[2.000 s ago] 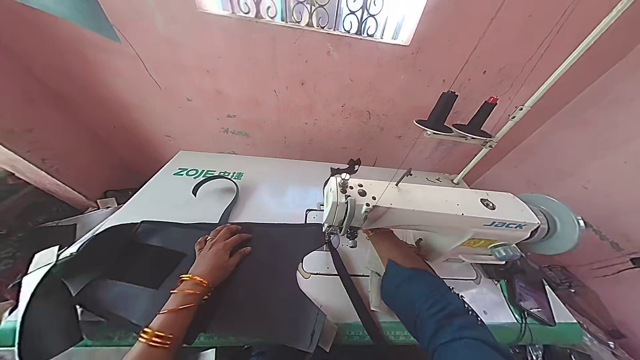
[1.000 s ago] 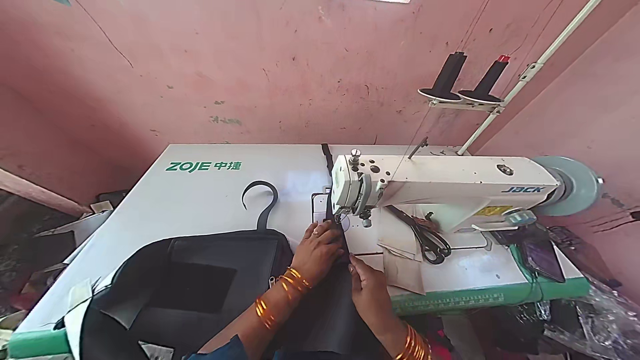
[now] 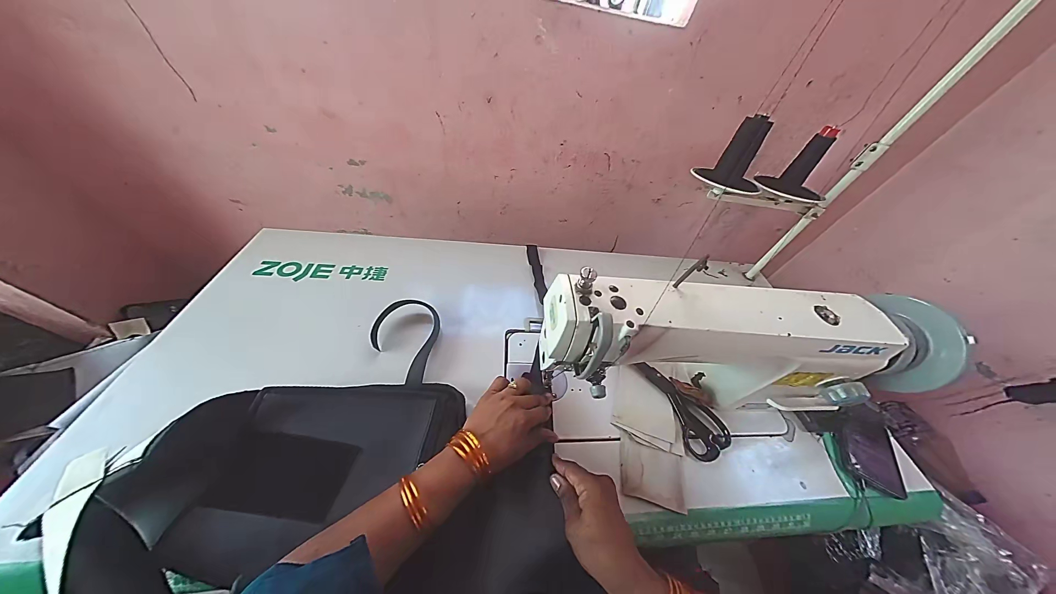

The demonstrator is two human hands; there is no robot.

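A white Jack sewing machine (image 3: 726, 330) stands on the white table. Black fabric (image 3: 511, 528) runs up to its needle area, where a narrow black strip (image 3: 535, 268) extends out behind the head. My left hand (image 3: 511, 421) presses on the fabric just in front of the needle area, fingers close together. Lower down, my right hand (image 3: 598, 520) pinches the fabric's right edge between thumb and fingers. A black bag-like piece with a pocket panel (image 3: 330, 462) lies to the left, with a curled black strap (image 3: 429, 346) at its top. The presser foot is mostly hidden.
Black-handled scissors (image 3: 701, 425) rest on pale cloth pieces (image 3: 652, 462) right of the needle area. A dark phone-like object (image 3: 870, 454) lies at the table's right end. Two black thread cones (image 3: 742, 153) stand on a holder. Clear plastic wrapping (image 3: 973, 544) is at the lower right.
My right hand, under the machine arm two seconds ago, is now at the fabric's right edge. My left hand has gone from the black piece to the needle area. Scissors have come into view.
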